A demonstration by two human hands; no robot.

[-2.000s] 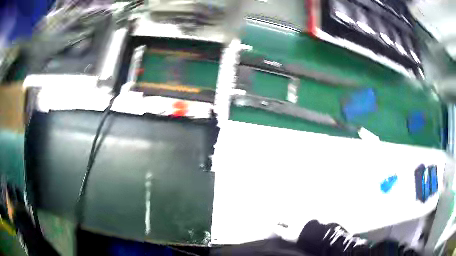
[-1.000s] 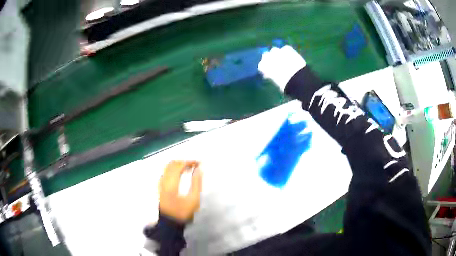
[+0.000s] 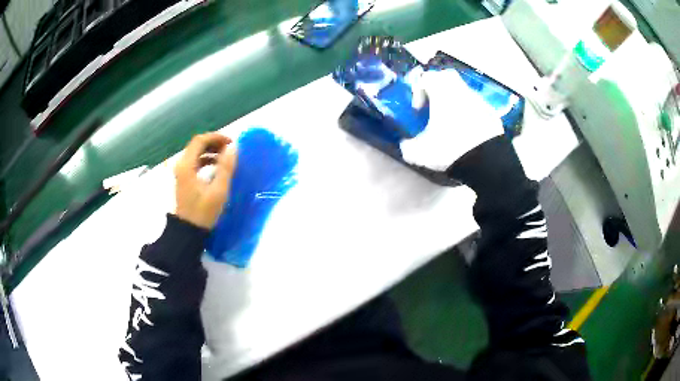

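My right hand (image 3: 451,119), in a white glove, grips a phone middle frame (image 3: 391,93) with a shiny blue face, tilted above a stack of dark units (image 3: 363,128). Part of this stack is hidden by the hand and the held frame. A second stack (image 3: 488,93) with a blue face lies just right of the glove. My bare left hand (image 3: 201,178) is over the white bench cover with curled fingers, at the left edge of a pile of blue film (image 3: 257,190). Something whitish shows between its fingers; whether it holds anything is unclear.
Another blue-faced phone frame (image 3: 332,22) lies on the green belt (image 3: 179,89). A white strip (image 3: 127,180) and dark guide rails (image 3: 56,231) are at left. A black compartment tray (image 3: 82,45) is beyond the belt. A pale machine (image 3: 619,126) stands at right.
The view has turned right. My right hand has come back from the belt to the stacks with a phone frame. My left hand is now beside the film pile.
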